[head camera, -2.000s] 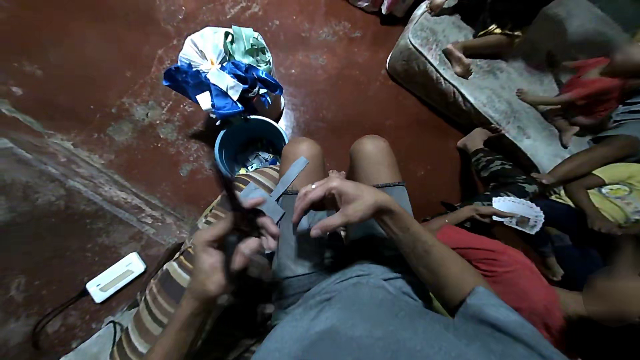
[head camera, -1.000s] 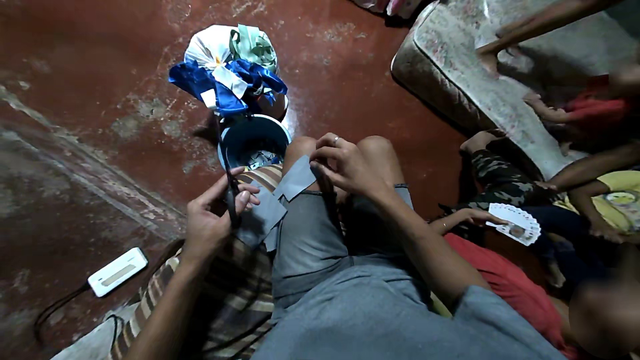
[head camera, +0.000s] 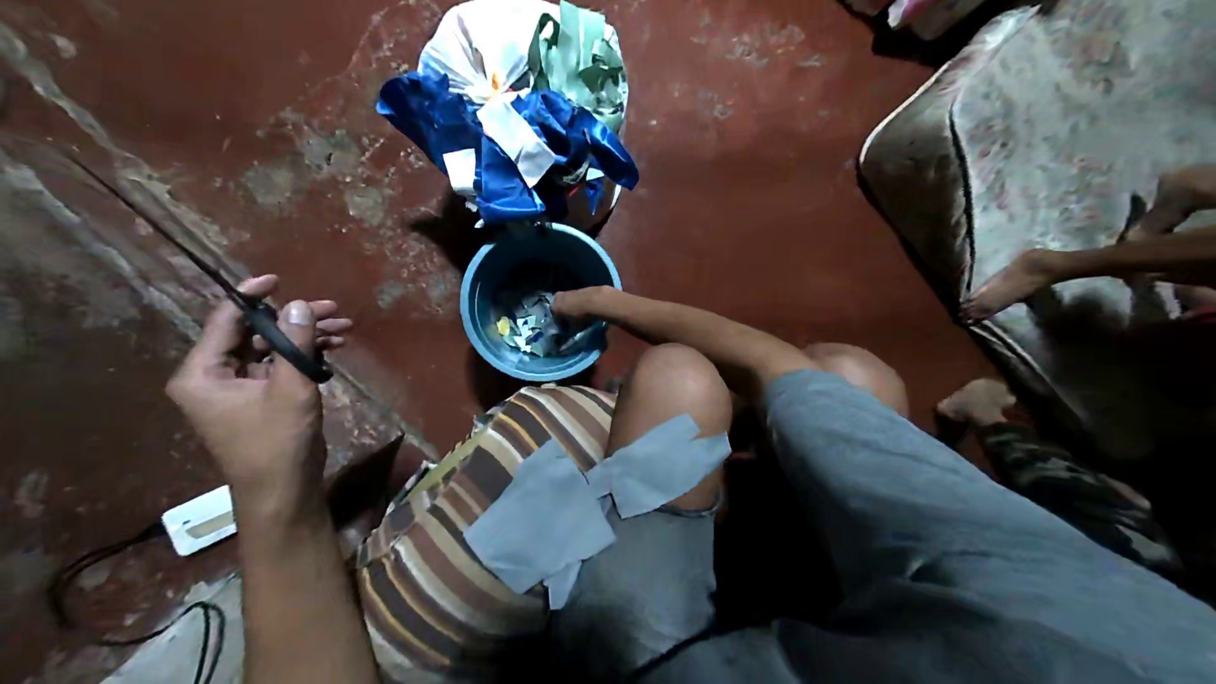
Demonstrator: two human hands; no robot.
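My left hand (head camera: 256, 380) holds black-handled scissors (head camera: 275, 332), their long dark blades pointing up and left over the floor. My right hand (head camera: 581, 304) reaches into a blue plastic bucket (head camera: 472, 309); its fingers are partly hidden among small cloth or paper scraps (head camera: 532, 328) inside, so whether it grips anything cannot be told. Pieces of grey cloth (head camera: 546, 518) lie across my left thigh and knee and a brown striped cushion (head camera: 418, 589).
Beyond the bucket stands a white bundle (head camera: 475, 38) with blue and pale green cloth on it. A white device (head camera: 199, 521) with a black cord lies on the floor at left. At right is a mattress (head camera: 1045, 142) with another person's foot (head camera: 1012, 280) on it.
My right hand has moved from the grey cloth at my knees into the bucket. My left hand with the scissors has moved left, away from the cloth. The view has shifted.
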